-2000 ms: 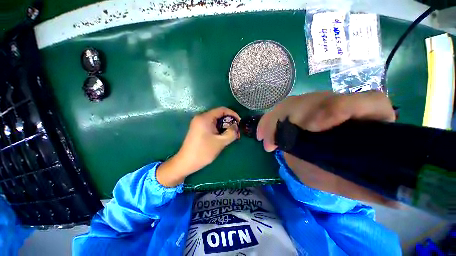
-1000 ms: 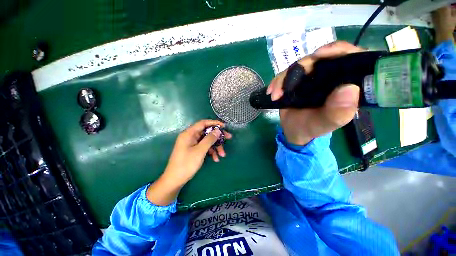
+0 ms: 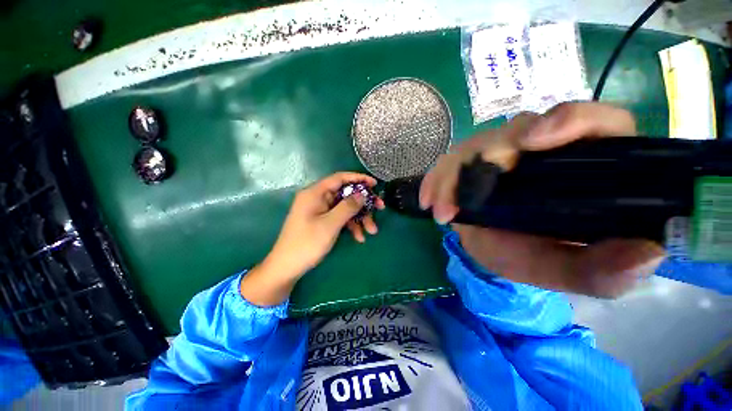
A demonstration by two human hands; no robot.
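Observation:
My left hand (image 3: 317, 221) holds a small round dark unit (image 3: 355, 198) with silvery details in its fingertips, above the green mat. My right hand (image 3: 538, 193) is wrapped around a thick black electric screwdriver (image 3: 594, 189) with a green-and-white label. Its narrow dark nose points left at the unit, very near it; whether the bit touches cannot be told. The round screw dish (image 3: 403, 128), full of silvery grains, lies flat just beyond the driver's nose.
Two round units (image 3: 151, 164) stand at left, another (image 3: 85, 34) on the dark green strip beyond the white rail (image 3: 241, 48). A black blister tray (image 3: 60, 241) fills the left edge. Labelled zip bags (image 3: 526, 68), a black cord (image 3: 622, 50) and a white-yellow card (image 3: 689, 88) lie at right.
Since one second ago, my right hand has brought the screwdriver's nose from over the dish down to the unit in my left hand. The view has shifted slightly.

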